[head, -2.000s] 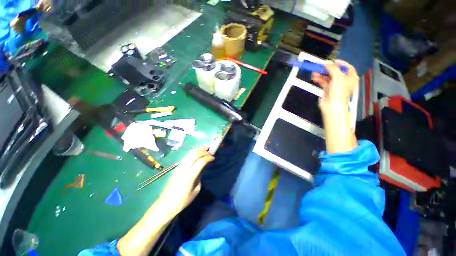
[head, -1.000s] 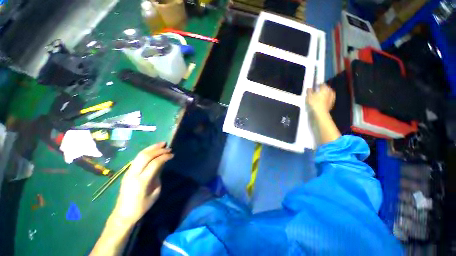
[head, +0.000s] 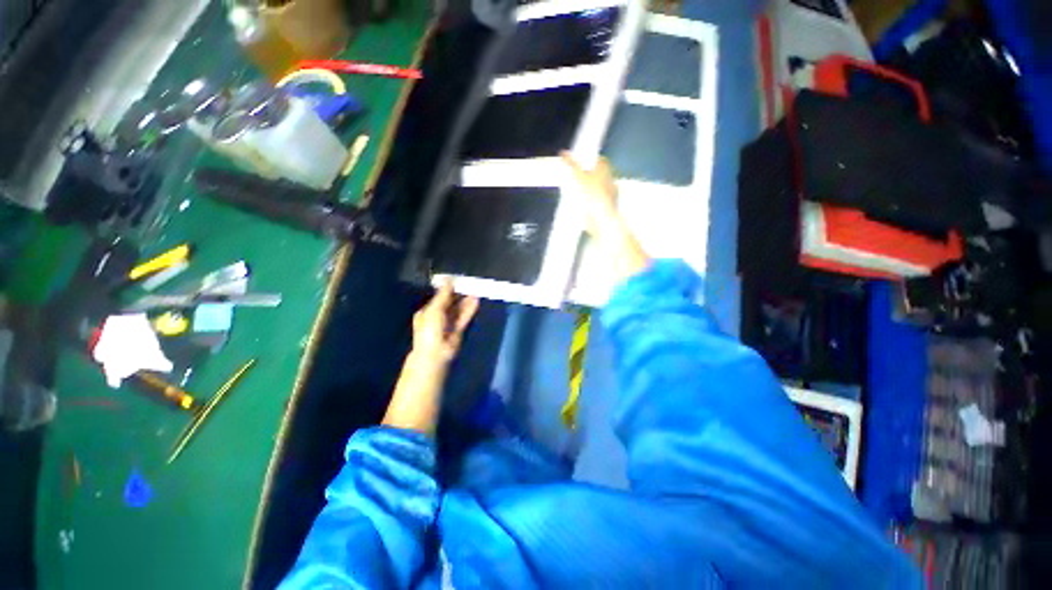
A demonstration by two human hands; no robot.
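A white foam tray (head: 479, 175) with three black tablets in its recesses is raised and tilted, blurred along its left side. My right hand (head: 594, 196) grips its right edge. My left hand (head: 442, 323) is at its near edge, fingers up against the rim; part of the fingers is hidden under it. A second white foam tray (head: 663, 219) lies beneath and to the right, with grey panels in its upper recesses. Its near recess looks white.
On the green bench (head: 231, 461) at left are gold tweezers (head: 211, 410), a blue pick (head: 137, 489), white tissue (head: 133, 348), a black cylinder tool (head: 277, 207) and white bottles (head: 294, 144). Red and black foam pieces (head: 883, 173) are stacked at right.
The tray of tablets has moved left and up off the tray below, uncovering it. My right hand has moved left with it. My left hand has left the bench edge and reached the tray's near edge.
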